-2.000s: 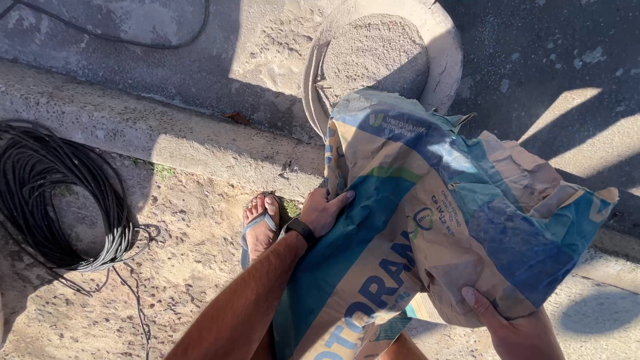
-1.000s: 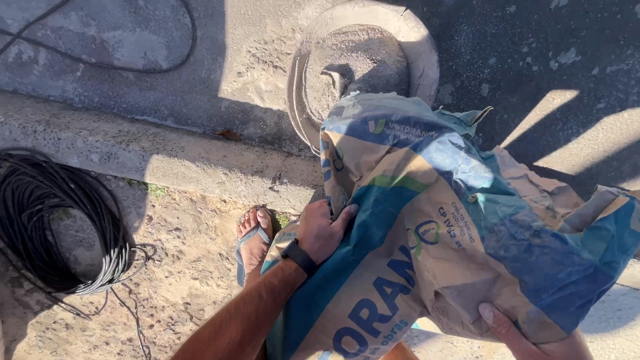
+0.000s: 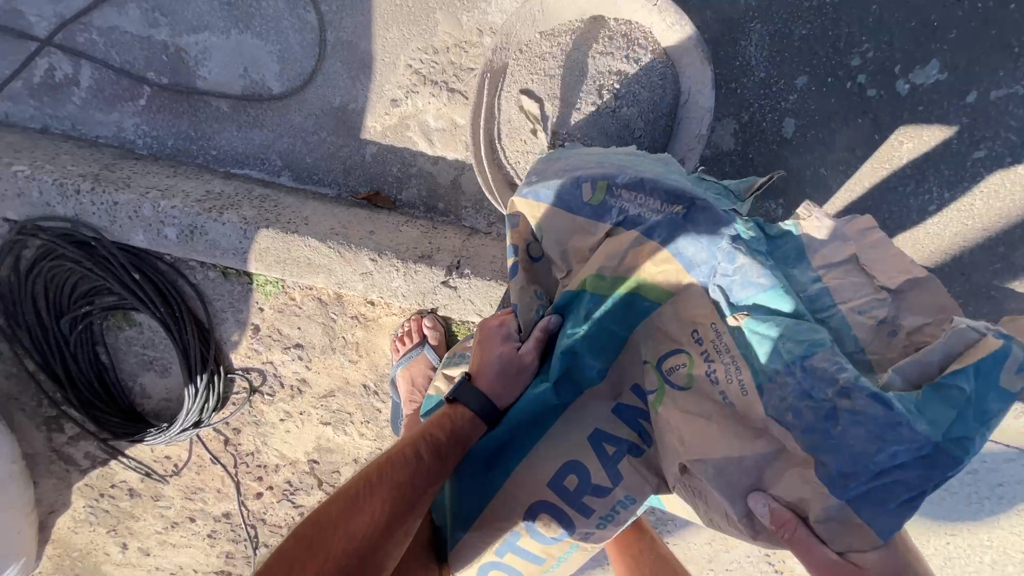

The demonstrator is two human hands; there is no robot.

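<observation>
A torn paper cement bag fills the lower right of the head view, crumpled, its ragged end partly over a round tub of grey powder. My left hand, with a black watch on its wrist, grips the bag's left edge. My right hand holds the lower right part; its thumb lies on the paper and its other fingers are hidden behind. A small scrap or lump shows on the powder near the tub's left side.
A coil of black cable lies on rough ground at left. Another dark cable loops on the pavement at upper left. A concrete curb crosses toward the tub. My foot in a flip-flop stands beside the curb, and a white object's edge shows at lower left.
Something grey that showed at the bag's mouth one second ago no longer shows there, and a scrap or lump is visible on the powder. Both hands keep hold of the bag.
</observation>
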